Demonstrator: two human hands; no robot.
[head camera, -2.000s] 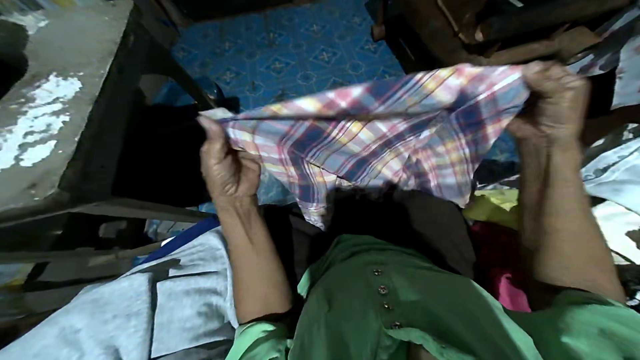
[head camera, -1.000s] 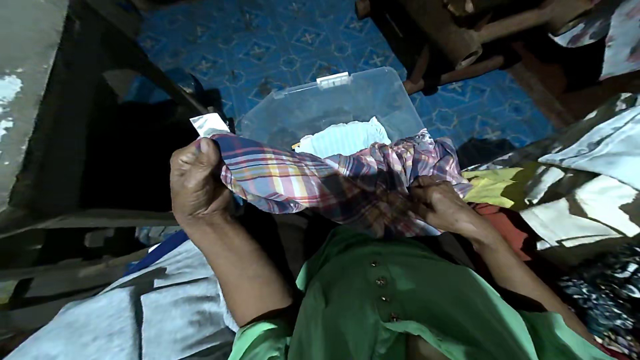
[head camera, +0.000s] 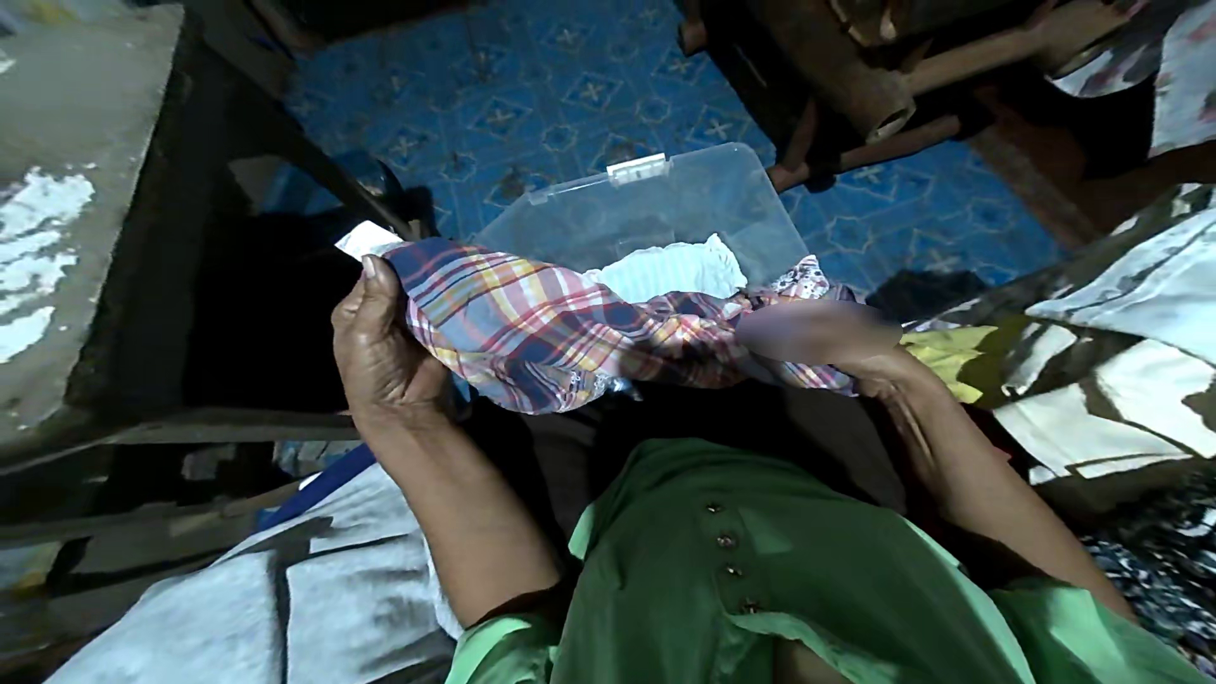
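A plaid cloth garment (head camera: 551, 318) in blue, pink and yellow stretches between my hands above my lap. My left hand (head camera: 380, 332) pinches its left end, thumb on top, beside a small white tag or paper (head camera: 370, 239). At the bunched right part lies my right hand (head camera: 822, 332), blurred, palm down on the fabric; whether its fingers grip is hard to tell. Behind the garment is a clear plastic box (head camera: 703, 204) with a white latch, and a pale striped cloth (head camera: 676, 270) shows in it.
A worn grey table (head camera: 104, 123) is at the left. Light grey fabric (head camera: 351, 589) lies by my left forearm. On the right are white cloths (head camera: 1130, 399) and a yellow cloth (head camera: 950, 356). Wooden furniture legs (head camera: 988, 57) stand on the blue patterned floor (head camera: 570, 85).
The garment was held up and spread wide between both hands; it now hangs lower and bunched. My right hand has come down and inward. The clear box, hidden before, is in sight.
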